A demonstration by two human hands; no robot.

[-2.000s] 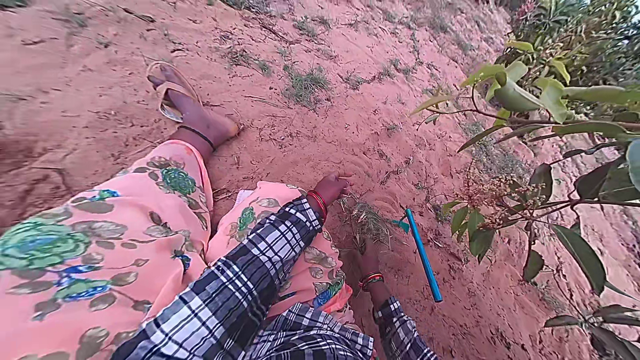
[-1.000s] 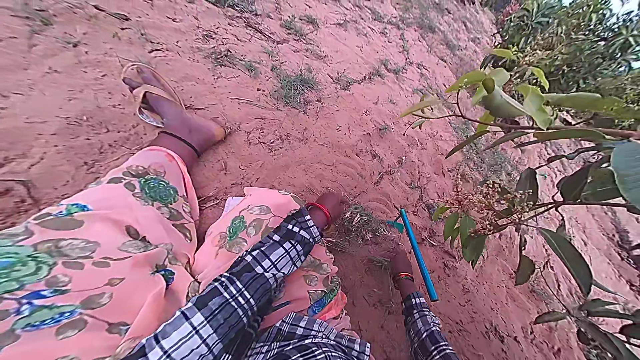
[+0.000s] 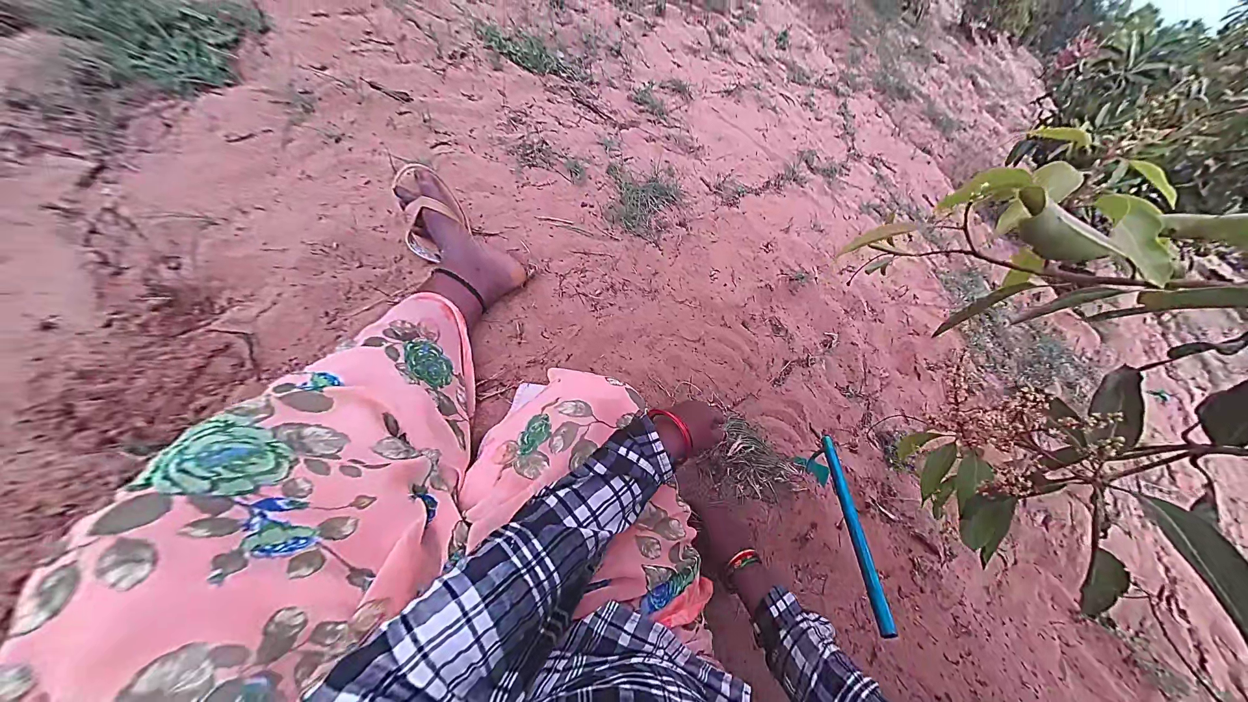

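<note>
A small heap of dry grass (image 3: 749,462) lies on the reddish soil beside my lap. My left hand (image 3: 698,427), with a red bangle at the wrist, is at the heap's near left edge; its fingers are too dark and blurred to read. Just below the heap, my right hand (image 3: 720,531) is low over the soil, its fingertips indistinct. To the right of the heap lies a hand tool with a blue tubular handle (image 3: 858,536) and a small teal part near its upper end; neither hand touches it.
A leafy branch with small flower clusters (image 3: 1014,419) reaches in from the right. My sandalled foot (image 3: 458,249) rests on the soil at upper left, beyond my floral pink garment (image 3: 322,487). Grass tufts (image 3: 643,198) dot the sloping ground.
My right hand, near the grass heap two seconds ago, is now a little below it. My left hand stays beside the heap. The blue-handled tool still lies on the soil.
</note>
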